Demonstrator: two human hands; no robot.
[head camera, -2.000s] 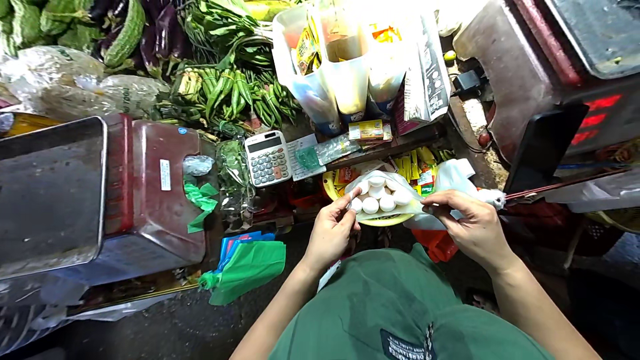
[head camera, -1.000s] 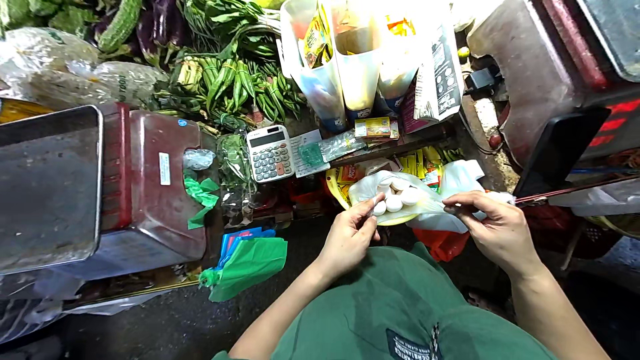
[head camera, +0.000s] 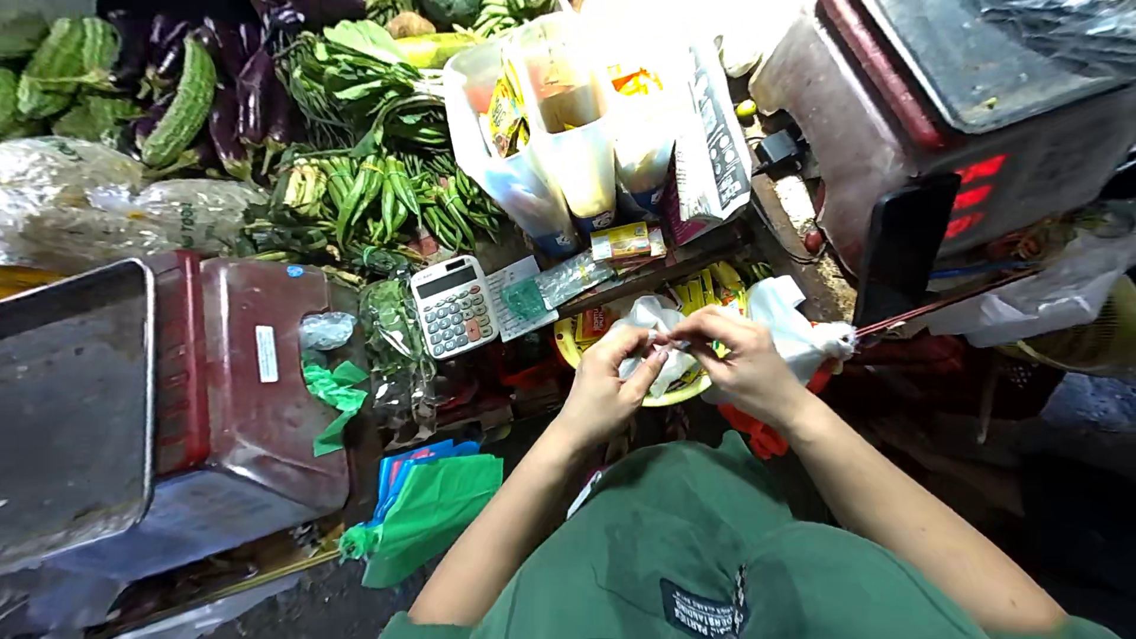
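Both my left hand (head camera: 615, 377) and my right hand (head camera: 741, 359) pinch the gathered top of a thin white plastic bag (head camera: 655, 312), their fingertips close together. The bag sits over a yellow basket (head camera: 568, 346) that holds seasoning packets (head camera: 710, 288). What is inside the bag is mostly hidden by my fingers and the plastic. Just right of my right hand hangs a bundle of white plastic bags (head camera: 785, 328), tied at one end.
Digital weighing scales stand at left (head camera: 266, 373) and right (head camera: 852, 133). A calculator (head camera: 454, 306) lies beside paper. Behind are tall plastic containers (head camera: 568, 133), bundled green chilies (head camera: 382, 195), eggplants (head camera: 257, 98) and bitter gourds (head camera: 182, 106). Green plastic bags (head camera: 435, 510) hang in front.
The white round items seen earlier in the clear bag are now covered. My hands, apart before at the bag's sides, have come together at its gathered top.
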